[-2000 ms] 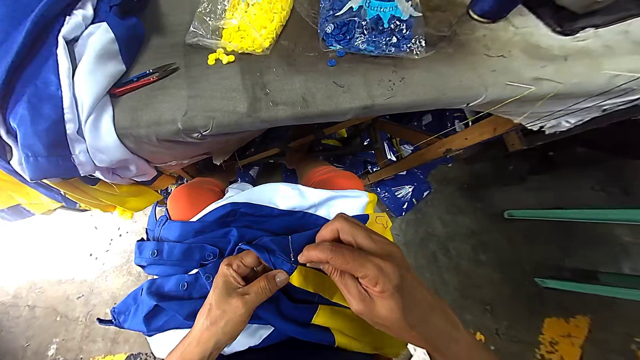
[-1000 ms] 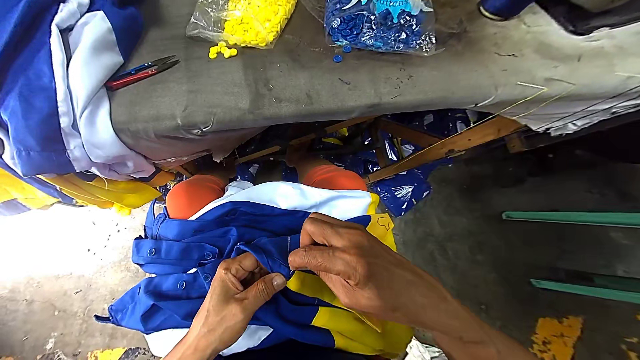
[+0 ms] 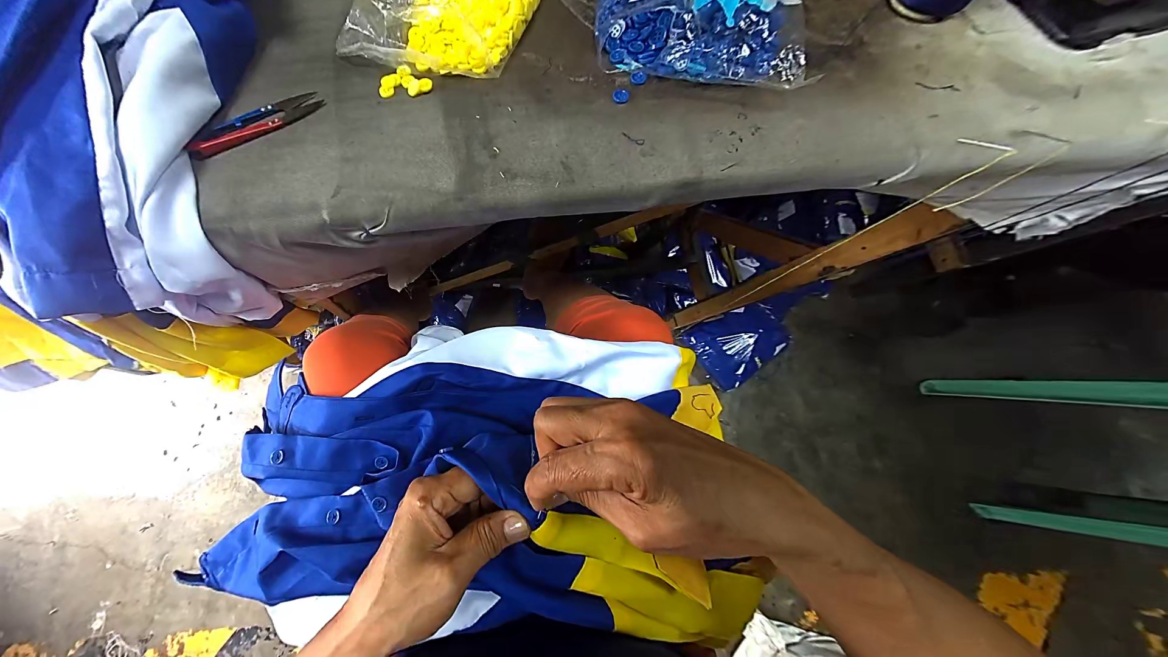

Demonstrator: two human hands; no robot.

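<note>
Across my lap lies a blue, white and yellow garment (image 3: 365, 420) with blue buttons, one of them a button (image 3: 333, 516) on its lower blue strip. My left hand (image 3: 447, 538) pinches a fold of the blue cloth between thumb and fingers. Close to its right, my right hand (image 3: 602, 465) has its thumb and forefinger pressed together at the same fold. Something thin, possibly a needle or thread, shows near the right fingertips, too small to tell. Thread snips (image 3: 251, 126) with red and blue handles lie on the cloth-covered table, away from both hands.
The grey cloth-covered table (image 3: 438, 155) spans the top, holding a bag of yellow buttons (image 3: 465, 36), a bag of blue buttons (image 3: 698, 41) and folded garments (image 3: 164, 137) at its left. Wooden bars (image 3: 821, 265) and blue plastic packets (image 3: 735, 347) are beneath. Green bars (image 3: 1049, 392) stand at right.
My right hand has turned, and its fingertips are now lower along the blue fold, nearer my left thumb. My left hand keeps its pinch on the cloth.
</note>
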